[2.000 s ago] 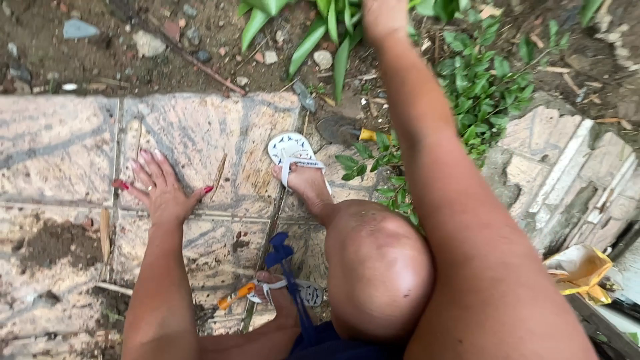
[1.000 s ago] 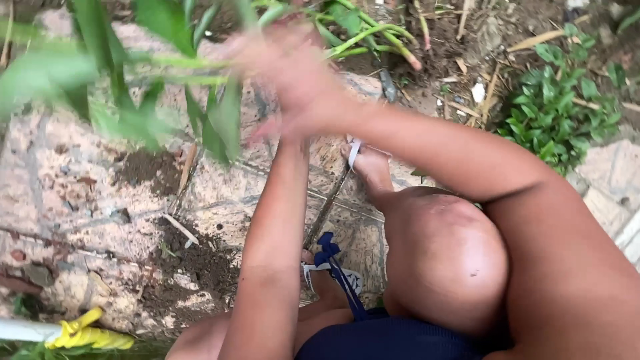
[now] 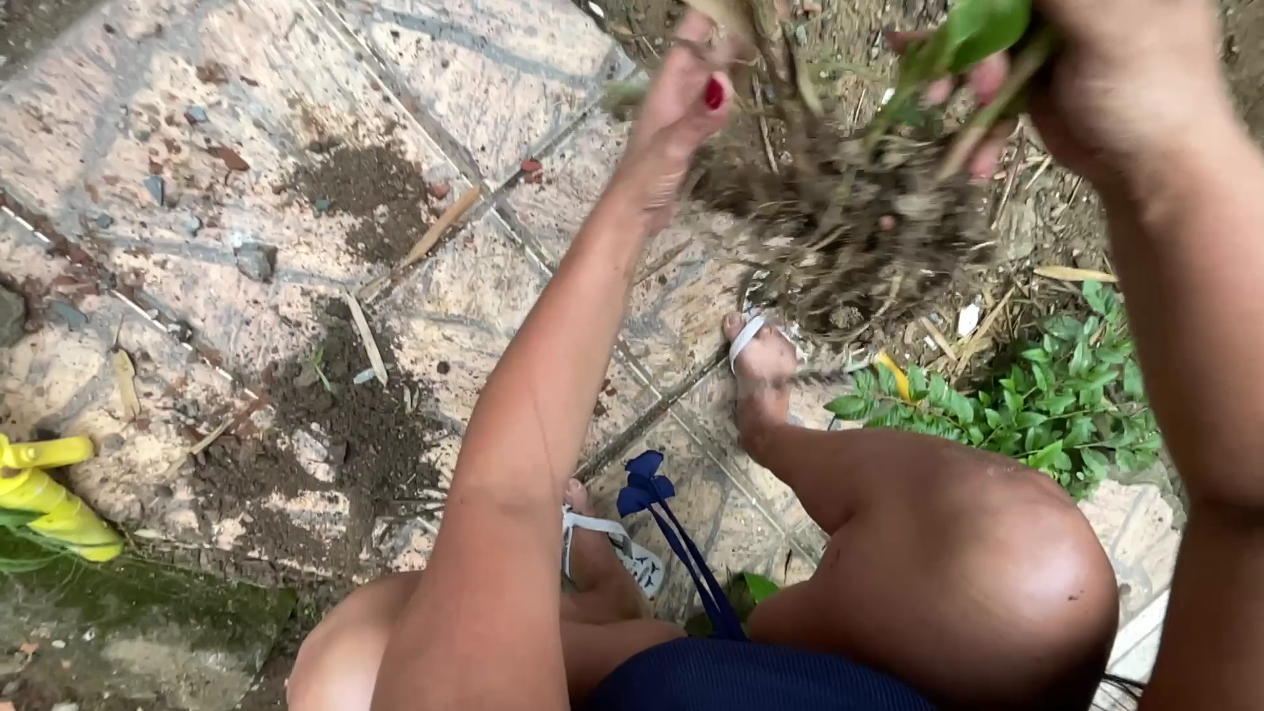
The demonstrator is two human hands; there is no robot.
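Observation:
A clump of uprooted plants with a tangled root ball [image 3: 859,217] hangs at the upper right, partly blurred. My right hand [image 3: 1106,89] grips its green stems [image 3: 997,99] near the top edge. At the clump's left side is my left hand [image 3: 681,109], its red-nailed thumb extended beside the dry stalks [image 3: 780,69]. The upper fingers of my left hand are cut off or hidden, so its grip cannot be told. Both hands are above the tiled paving and the soil edge, beyond my sandalled foot [image 3: 765,365].
Loose soil [image 3: 346,434] and small stones [image 3: 255,261] lie on the paving [image 3: 474,326]. A low leafy plant [image 3: 1037,395] grows at the right. A yellow plastic-like object [image 3: 59,504] is at the left, above a mossy concrete edge [image 3: 148,612]. A blue cord [image 3: 691,553] dangles between my legs.
My left hand was flat on the paving two seconds ago; now it is up beside the root clump. My right hand, earlier reaching into the plants at the bed, now holds uprooted stems.

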